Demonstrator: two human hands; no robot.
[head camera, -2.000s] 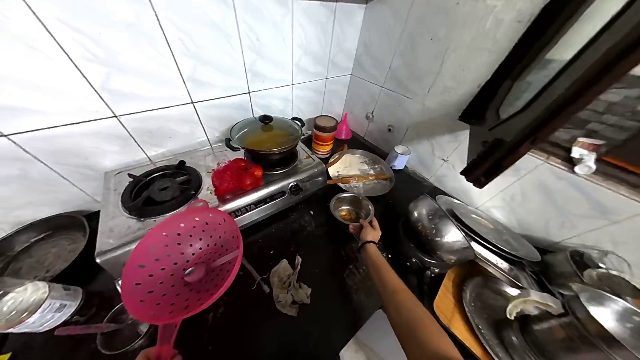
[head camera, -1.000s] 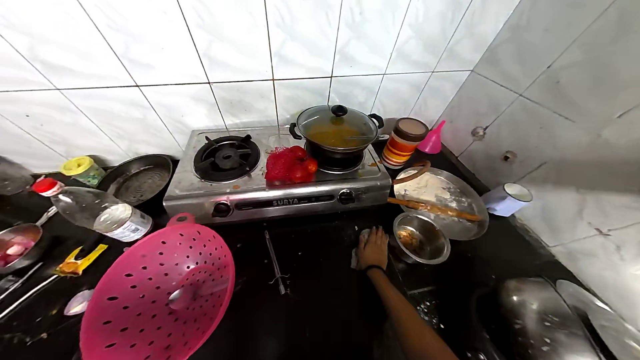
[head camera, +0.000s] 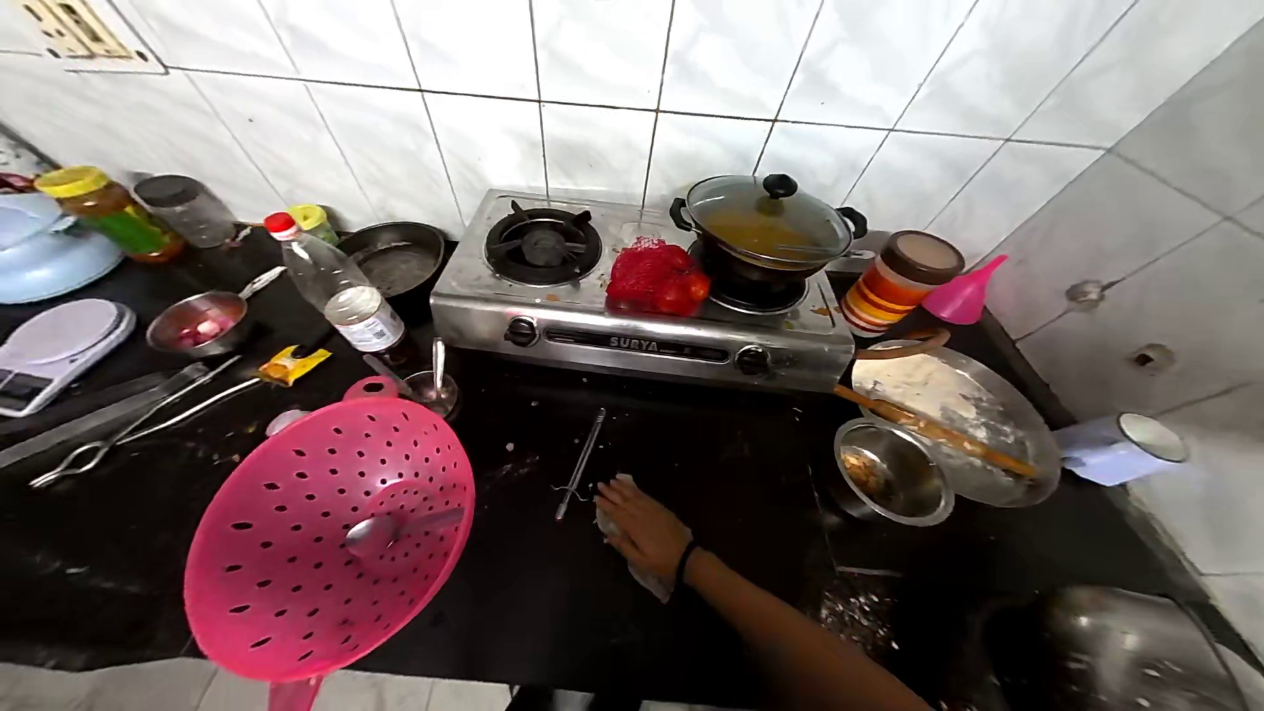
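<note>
My right hand (head camera: 647, 533), with a dark band at the wrist, presses a pale crumpled cloth (head camera: 660, 585) onto the black counter. Just left of its fingertips lies a thin metal rod-like tool (head camera: 583, 462). A pink perforated plastic colander (head camera: 306, 533) with a metal spoon (head camera: 375, 536) inside is at the lower left, tilted over the counter. Its handle runs out of the bottom of the view, and my left hand is not visible. A small steel bowl (head camera: 923, 484) with brown residue stands to the right, against a steel plate of flour (head camera: 997, 415) with a wooden rolling pin (head camera: 948, 434) across it.
Behind is a two-burner gas stove (head camera: 642, 348) with a glass-lidded pan (head camera: 770, 232) and a red net bag (head camera: 657, 279). On the left stand a plastic bottle (head camera: 341, 286), a small saucepan (head camera: 202, 321), tongs (head camera: 89, 456) and a kitchen scale (head camera: 64, 346). A steel vessel (head camera: 1136, 642) is at lower right.
My right hand has let go of the small steel bowl, which now stands by the flour plate, and has taken the cloth. Hand and cloth have moved left toward the rod. The view has turned left.
</note>
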